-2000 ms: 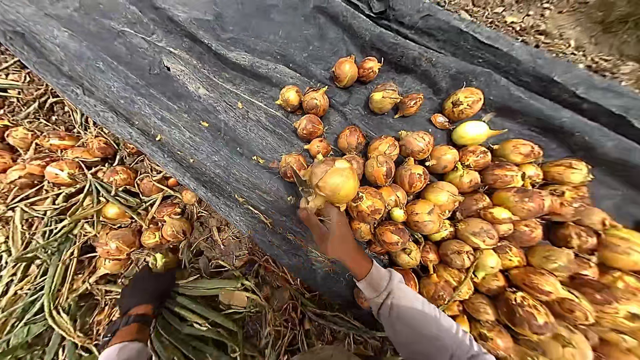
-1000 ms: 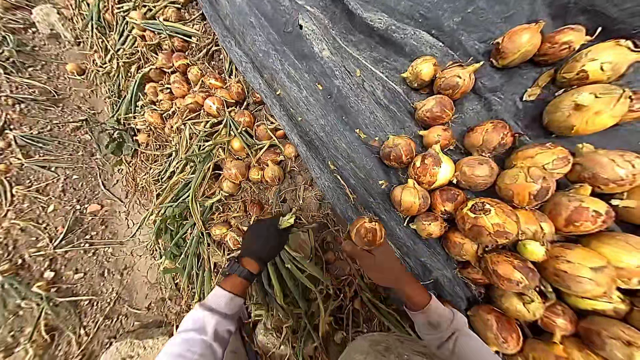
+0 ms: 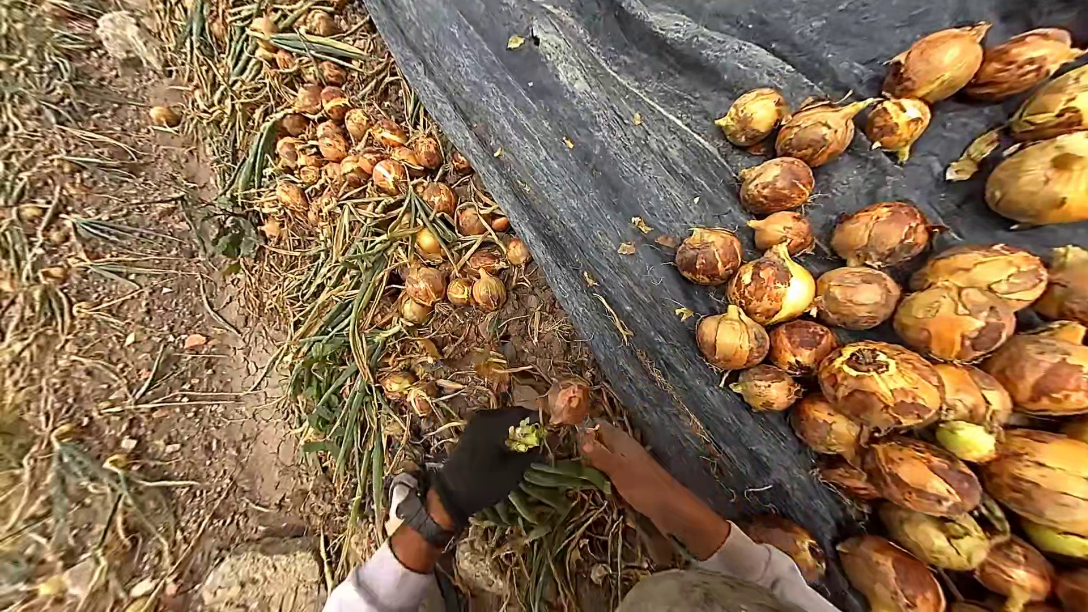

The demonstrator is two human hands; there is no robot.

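Observation:
My left hand [image 3: 489, 463], in a black glove with a watch at the wrist, is closed in the lower middle. A pale green, leafy onion stub [image 3: 524, 435] shows at its fingers. My bare right hand [image 3: 603, 450] is just to its right, with its fingers at the underside of a reddish-brown onion [image 3: 568, 401] held between the two hands. The fingertips are partly hidden, and I cannot tell whether a tool is among them. Cut green onion leaves [image 3: 552, 493] lie below the hands.
Many loose onions [image 3: 880, 387] lie on a dark tarp [image 3: 586, 178] at the right. More onions [image 3: 389, 176] with dried and green leaves [image 3: 340, 365] form a row on the soil left of the tarp. Stones [image 3: 263, 578] stand near the bottom edge.
My right hand has come down from over the tarp and left toward my left hand, bringing the onion between them. The view has swung left since the earliest frame.

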